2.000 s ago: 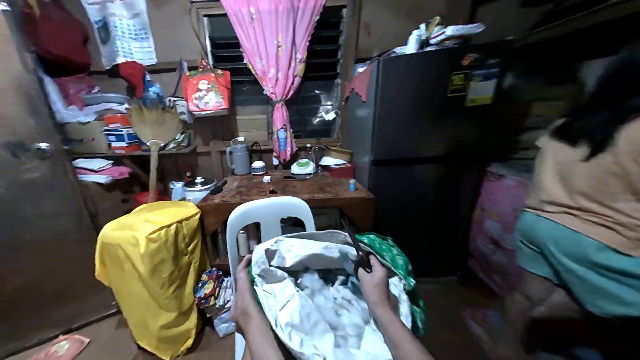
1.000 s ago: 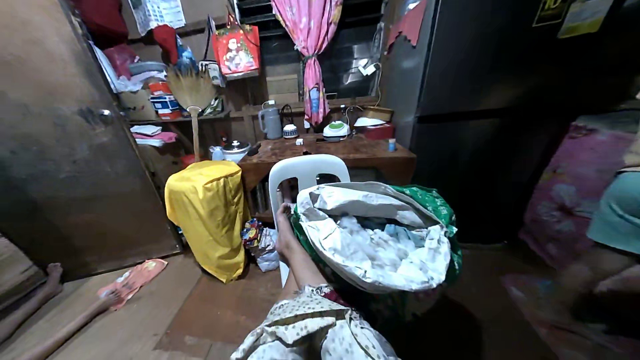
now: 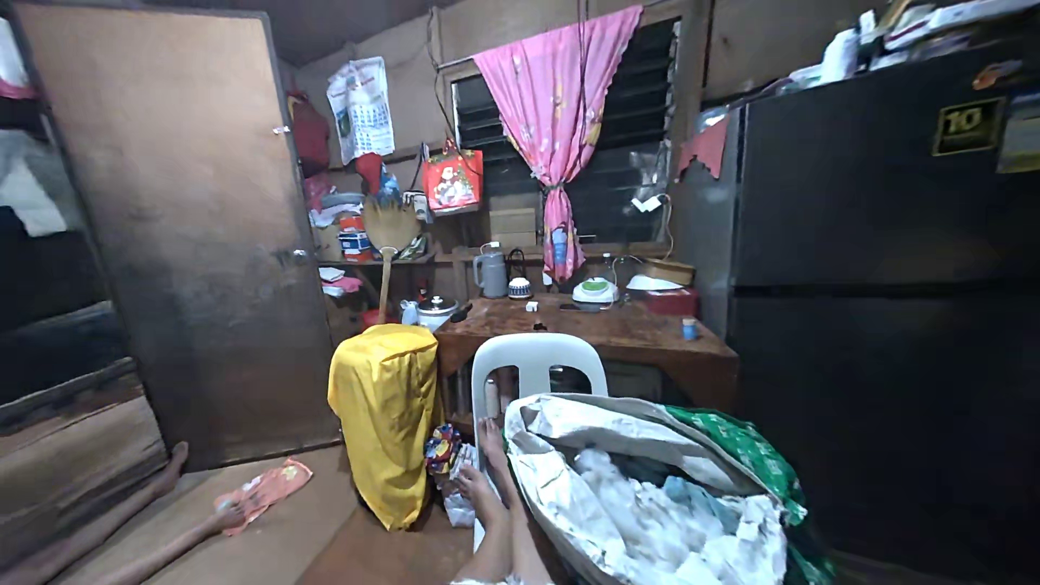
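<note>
Neither my left hand nor my right hand shows in the head view now. A large sack (image 3: 561,496), white inside with a green outer side, lies open at the lower right and holds fluffy white stuffing (image 3: 642,512) with some bluish pieces. It leans against a white plastic chair (image 3: 536,349). My bare legs (image 3: 508,528) stretch forward beside the sack's left edge, the feet at the chair. What my hands touch is hidden.
A wooden table (image 3: 601,333) with a kettle (image 3: 490,272) stands behind the chair. A yellow-covered object (image 3: 386,414) is left of it, a black refrigerator (image 3: 877,325) right. Another person's legs (image 3: 154,544) rest on the floor by an orange cloth (image 3: 264,496).
Two seconds ago both my hands were at the sack, the right with a dark tool; they have left the view. The person at the right is out of sight. The view has swung left.
</note>
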